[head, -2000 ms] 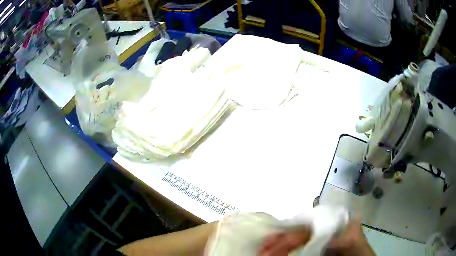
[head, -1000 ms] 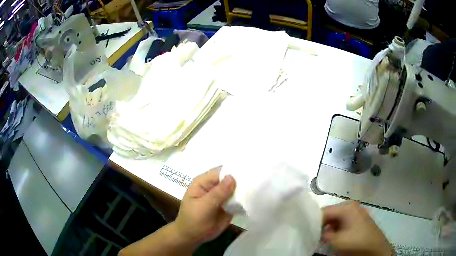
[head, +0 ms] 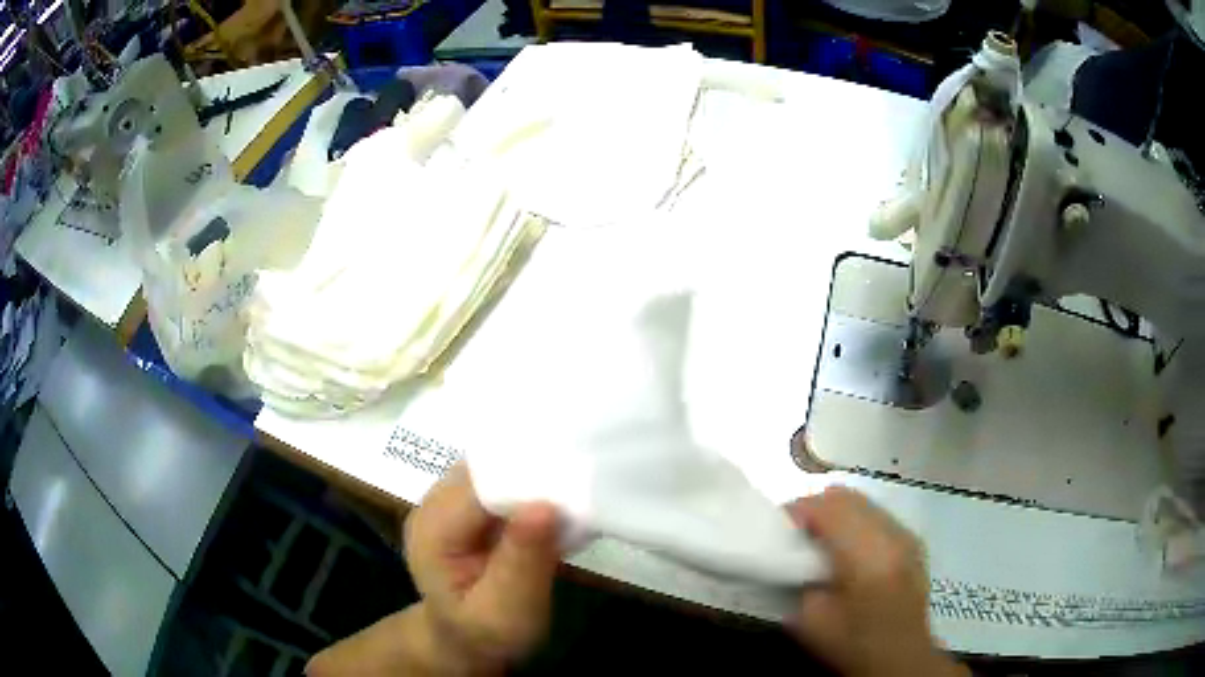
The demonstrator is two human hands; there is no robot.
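A white fabric piece hangs between both hands over the table's front edge, folded and partly blurred. My left hand grips its lower left corner, thumb on top. My right hand grips its right end; the fingertips are blurred and partly hidden by the cloth. A thick stack of cream-white pieces lies at the table's left. Flat white pieces lie further back, with thin dark edge lines.
The white sewing machine head stands at right, its needle area above the outlined bed. A printed ruler runs along the front edge. A plastic bag is at far left. A cream scrap lies at the bed's right.
The cloth went from bunched near the front edge to spread wider between both hands. My left hand moved left and lower than a second ago. The view shifted to the right.
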